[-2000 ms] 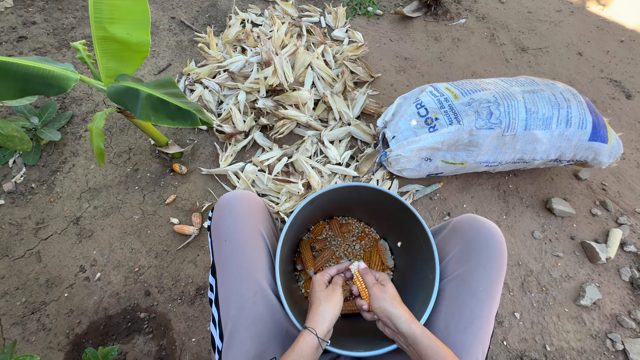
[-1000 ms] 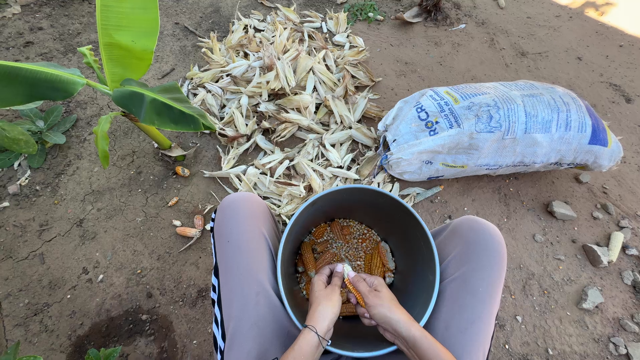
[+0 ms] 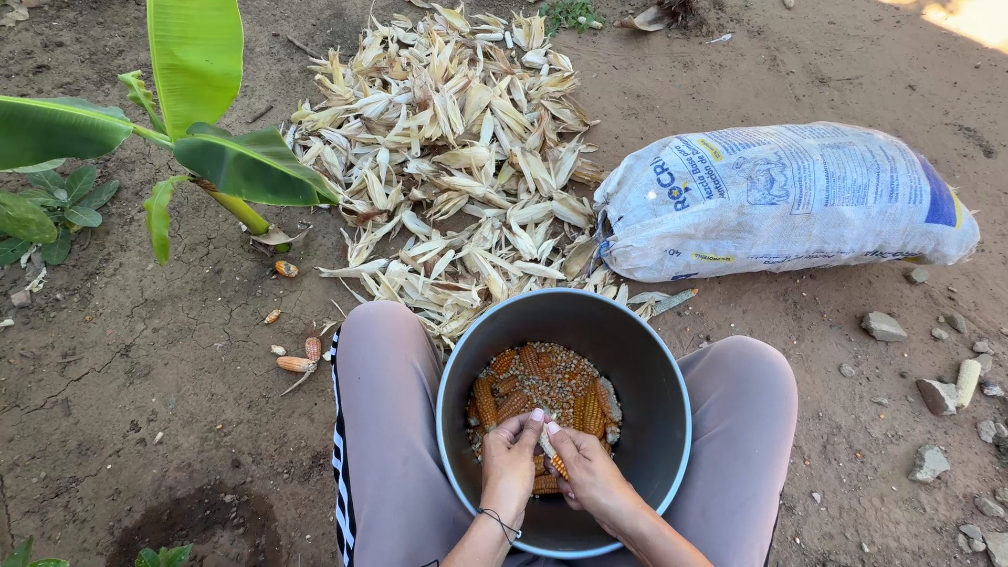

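Note:
A deep grey pot [image 3: 659, 465] stands between my knees, with loose corn kernels [image 3: 551, 378] and several dried orange ears of corn [image 3: 486, 402] at its bottom. Over it both hands hold one small ear of corn [image 3: 552, 453], whose upper part is bare pale cob while orange kernels remain at the lower end. My left hand [image 3: 510, 461], with a dark cord at the wrist, grips the upper end, thumb at the tip. My right hand [image 3: 589, 474] is closed round the lower part, its thumb on the cob. Some fingers are hidden below the hands.
Dry corn husks [image 3: 465, 157] lie heaped beyond the pot. A filled woven sack [image 3: 787, 201] lies to their right. A young banana plant [image 3: 236, 161] grows at left, with small corn ears [image 3: 295, 364] on the soil nearby. Stones [image 3: 883, 326] and a bare cob [image 3: 968, 382] lie at right.
More of the held ear's upper part shows as bare pale cob than two seconds ago. Both hands have stayed together over the pot.

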